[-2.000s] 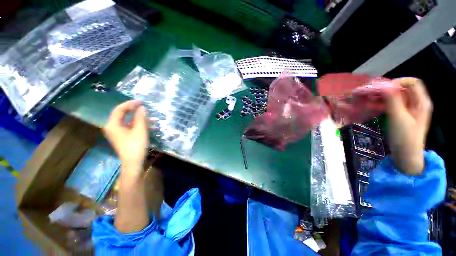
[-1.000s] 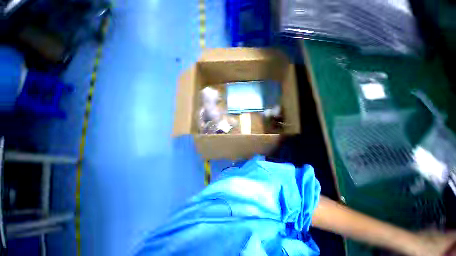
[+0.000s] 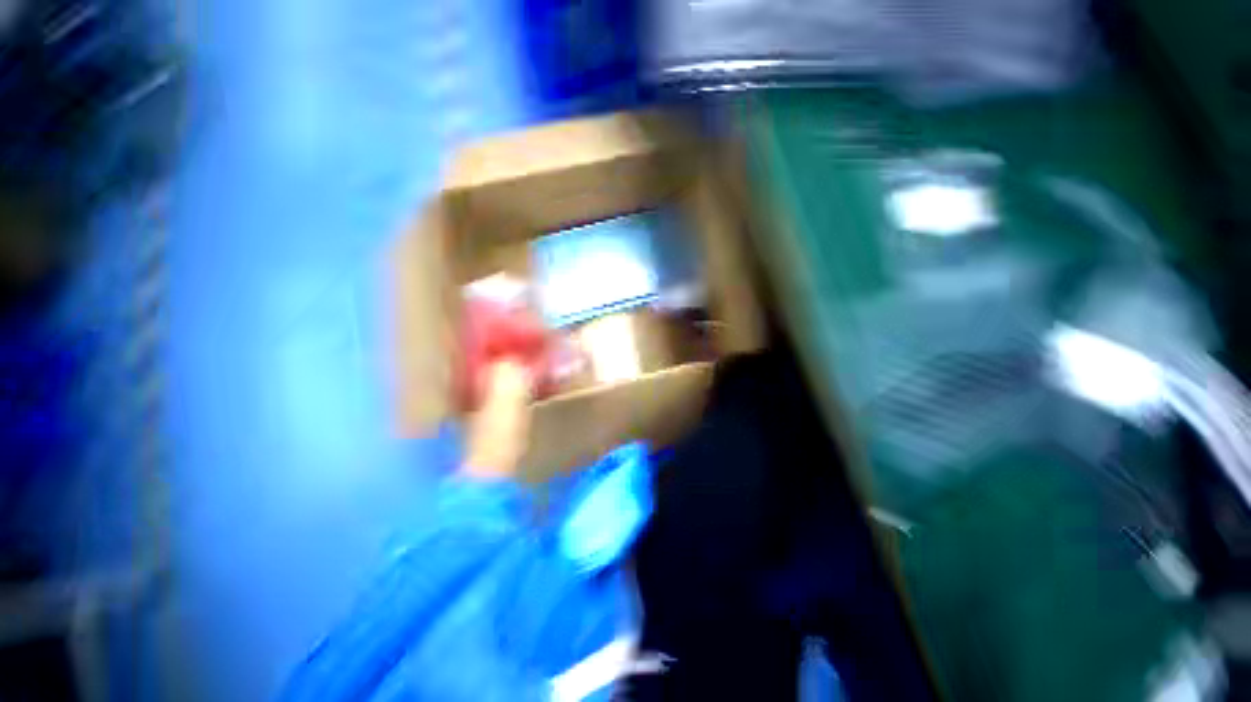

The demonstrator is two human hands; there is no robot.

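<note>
The picture is strongly blurred. My left hand (image 3: 502, 412) reaches over the near left side of an open cardboard carton (image 3: 549, 154), and its fingers are at the lower end of a crinkled red plastic bag (image 3: 505, 329). The bag is inside the carton at the left, and my hand appears closed on it; single fingers cannot be made out. A pale blue flat pack (image 3: 598, 269) lies in the carton to the right of the bag. My right hand is out of the picture.
The green bench (image 3: 960, 549) runs along the right, with blurred clear bags (image 3: 960, 295) and a bright white piece (image 3: 944, 207) on it. Large clear bags (image 3: 878, 41) lie at its far end. A blue object (image 3: 583, 48) stands beyond the carton on the blue floor (image 3: 302, 274).
The view has turned from the bench to the carton. My left hand has come from the bench to the carton, where the red bag now shows. My right hand has left the view.
</note>
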